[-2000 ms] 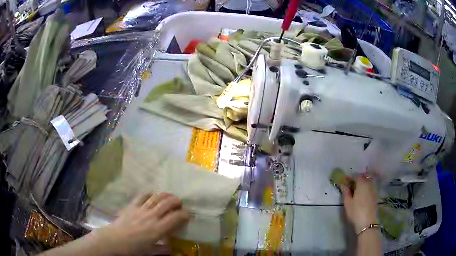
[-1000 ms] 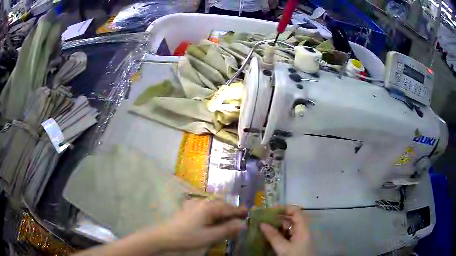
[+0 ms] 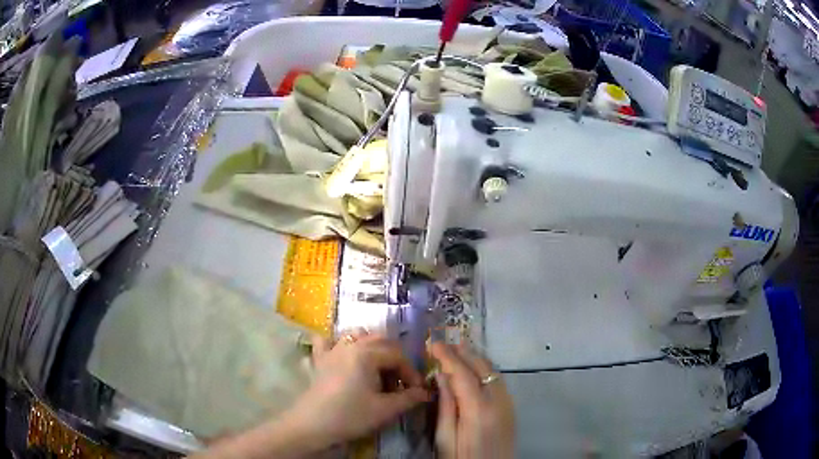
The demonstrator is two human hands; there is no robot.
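A grey-green garment panel (image 3: 202, 345) lies flat on the table left of the needle, its right end reaching my left hand. My left hand (image 3: 359, 381) has thumb and fingers pinched together at the panel's right edge, just below the presser foot (image 3: 404, 285). My right hand (image 3: 471, 399) is beside it, fingertips close to the left ones. A small bit of olive strip (image 3: 433, 369) shows between the fingertips; the rest is hidden by the hands. The sewing machine's white head (image 3: 539, 179) stands above and to the right.
Sewn olive pieces (image 3: 310, 193) are heaped behind the needle, by a glowing lamp (image 3: 364, 179). A white tub (image 3: 260, 45) is behind. A tied bundle (image 3: 45, 260) with a white ticket (image 3: 68, 256) lies far left. Orange tape (image 3: 308, 282) is on the table. A control panel (image 3: 718, 115) is back right.
My right hand has come from the machine bed at right with the olive strip to meet my left hand. Both hands have then moved up closer to the presser foot. The camera view has shifted.
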